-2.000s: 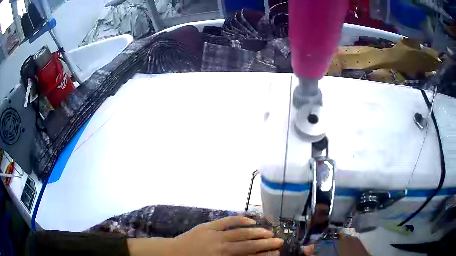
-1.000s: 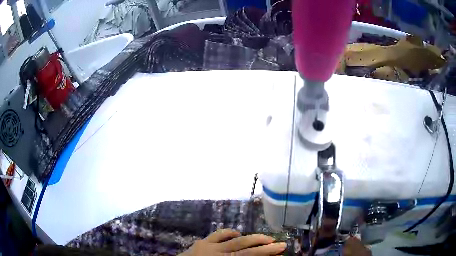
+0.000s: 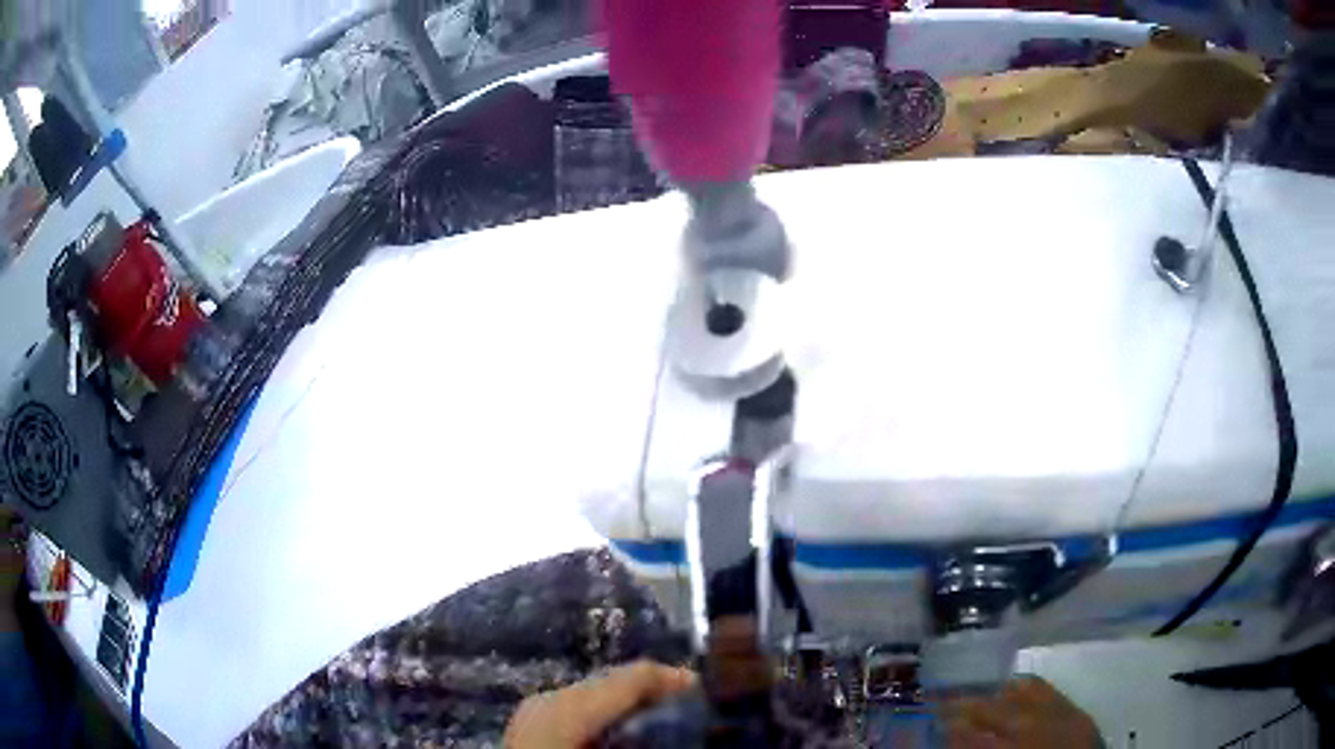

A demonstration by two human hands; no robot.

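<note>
Dark plaid cloth (image 3: 454,659) lies on the white table left of the needle area and runs under the machine head (image 3: 937,351). My left hand (image 3: 600,705) rests on the cloth at the bottom edge, blurred and cut off by the frame. My right hand (image 3: 1025,714) is at the bottom, below the thread tension assembly (image 3: 974,585), partly cut off; its fingers and any hold are unclear. The shiny take-up guard (image 3: 732,542) stands in front of the needle area and hides the presser foot.
A pink object (image 3: 696,88) rises above the head. Stacked dark cut pieces (image 3: 278,293) line the table's far left edge. A red container (image 3: 147,307) stands beyond them. Tan paper (image 3: 1113,103) lies behind the machine. A black pointed tool (image 3: 1259,676) lies at right.
The view has shifted, so the machine head appears farther left. My left hand has drawn lower and its forearm has left the picture. More of my right hand shows. More plaid cloth shows than two seconds ago.
</note>
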